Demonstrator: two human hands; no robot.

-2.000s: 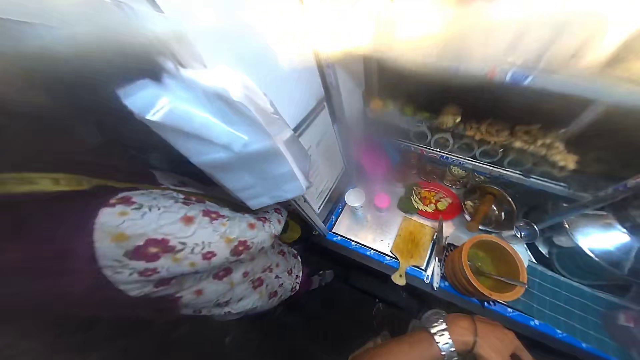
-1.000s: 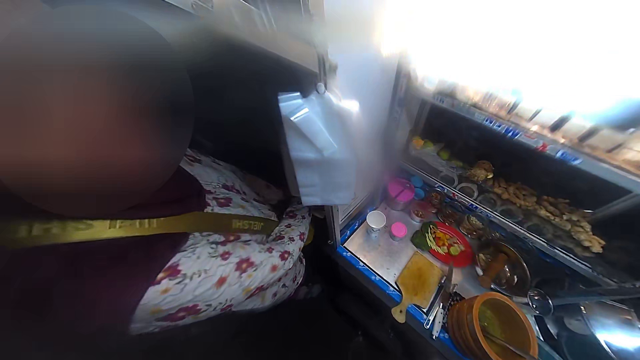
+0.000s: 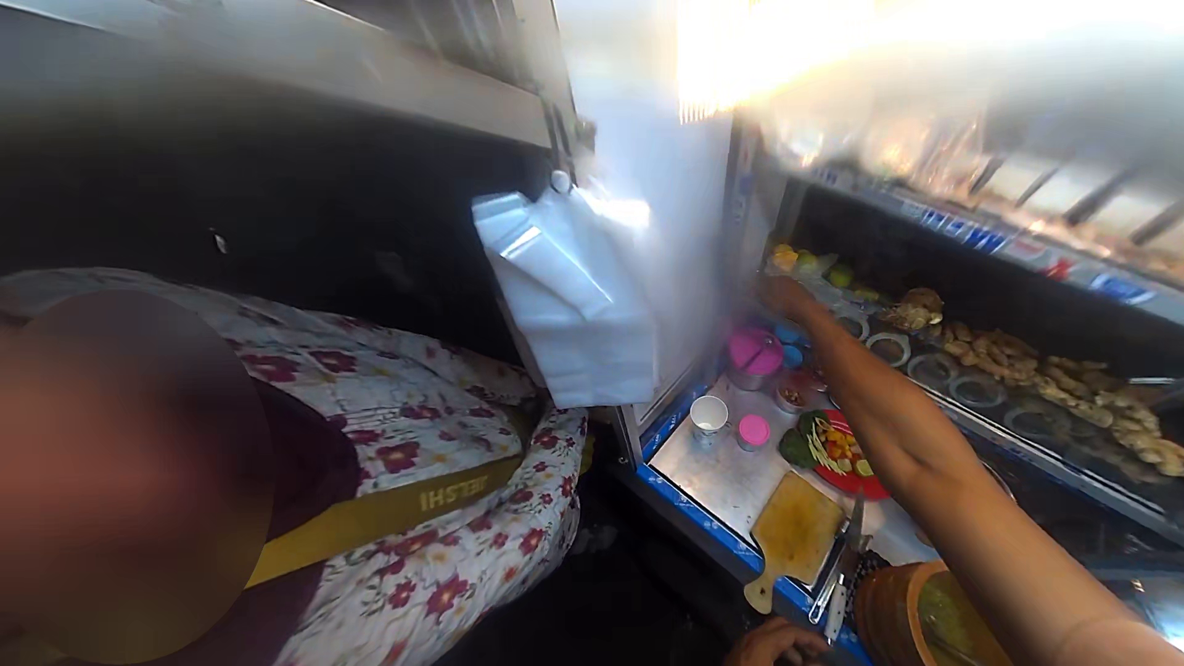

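My right arm reaches up across the counter. At its end, my right hand (image 3: 786,294) is beside limes (image 3: 840,275) at the shelf's left end; its fingers are blurred. Only part of my left hand (image 3: 777,640) shows at the bottom edge, below the yellowed cutting board (image 3: 797,527) and left of knives (image 3: 844,564); its grip is unclear. Under my right forearm lies a red plate (image 3: 849,476) with cut vegetables. A brown mortar (image 3: 888,601) stands at the lower right. A white cup (image 3: 709,413) and a pink-lidded jar (image 3: 754,431) stand on the metal counter (image 3: 689,467).
Clear plastic bags (image 3: 583,305) hang from a hook left of the counter. A person in floral clothing (image 3: 407,444) is at the left. Ginger-like roots (image 3: 994,356) lie on the shelf behind a row of glass jars (image 3: 931,370). A larger pink-lidded container (image 3: 754,351) stands below my right hand.
My right arm has come into view, extended over the plate to the shelf. My left hand, out of view one second ago, shows again at the bottom edge. The view has swung toward the person.
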